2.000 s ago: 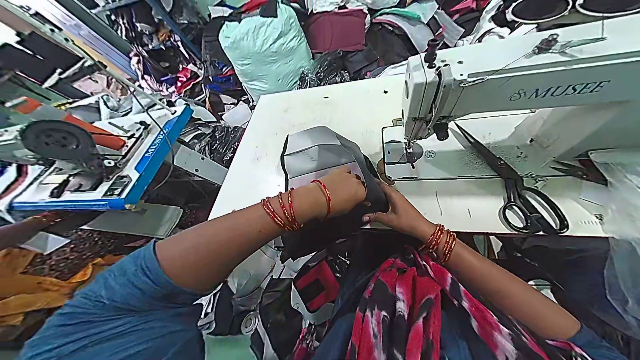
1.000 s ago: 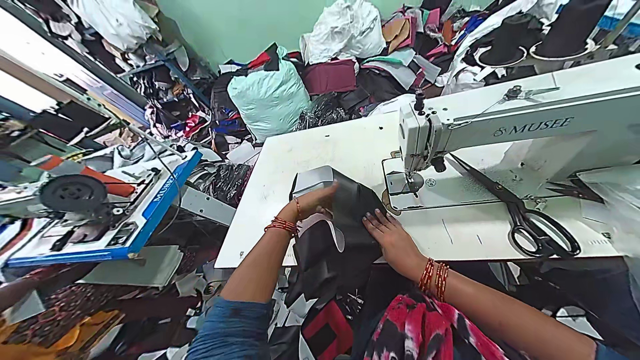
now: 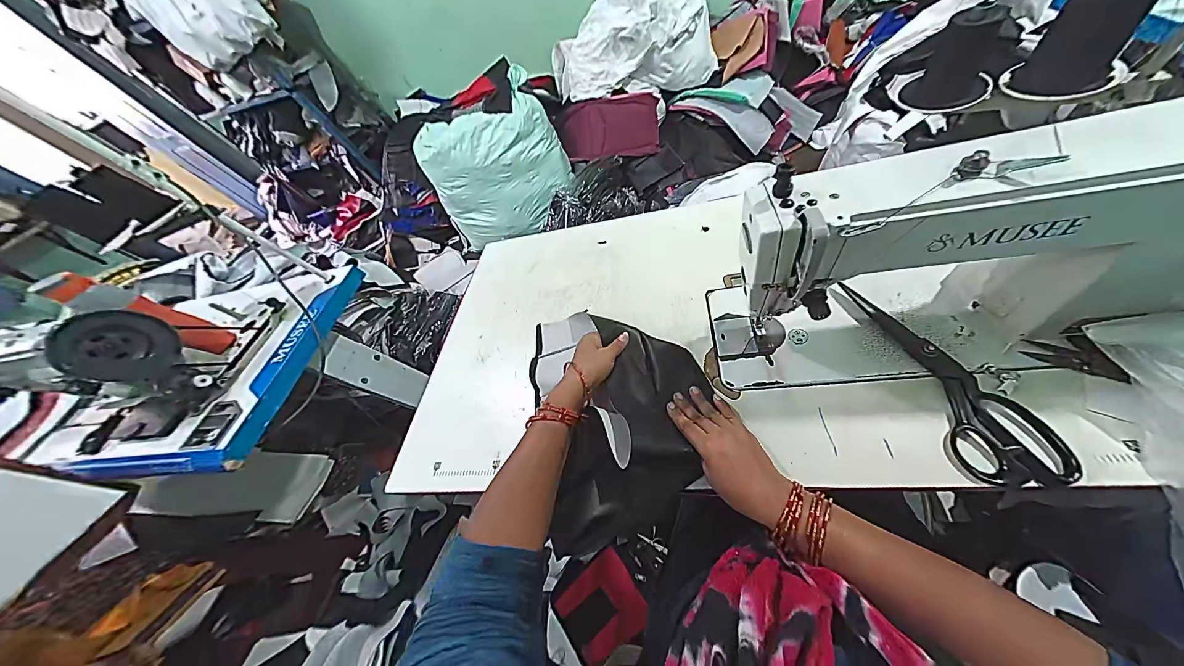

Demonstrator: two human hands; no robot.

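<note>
A black sheet piece [image 3: 647, 370], leather-like, with a grey backing at its upper left, lies on the white sewing table and hangs over its front edge. My left hand [image 3: 597, 361] grips it near the grey part, thumb raised. My right hand [image 3: 726, 444] rests on its right edge with the fingers spread. To the right of the piece stands the Musee sewing machine, its needle and presser foot [image 3: 766, 333] above the metal plate. Black-handled scissors [image 3: 980, 398] lie on the machine bed and table, right of my right hand.
Thread snips [image 3: 1082, 356] lie at the right beside clear plastic. Black thread cones [image 3: 953, 65] stand behind the machine. A second sewing machine [image 3: 139, 370] is at the left. Beyond the table are a pale green stuffed bag [image 3: 499, 166] and piled fabric scraps. The table's front edge [image 3: 444, 490] runs below my hands.
Two seconds ago both hands were close together on the bunched piece. It is now spread out more, black face up, with my hands farther apart on it.
</note>
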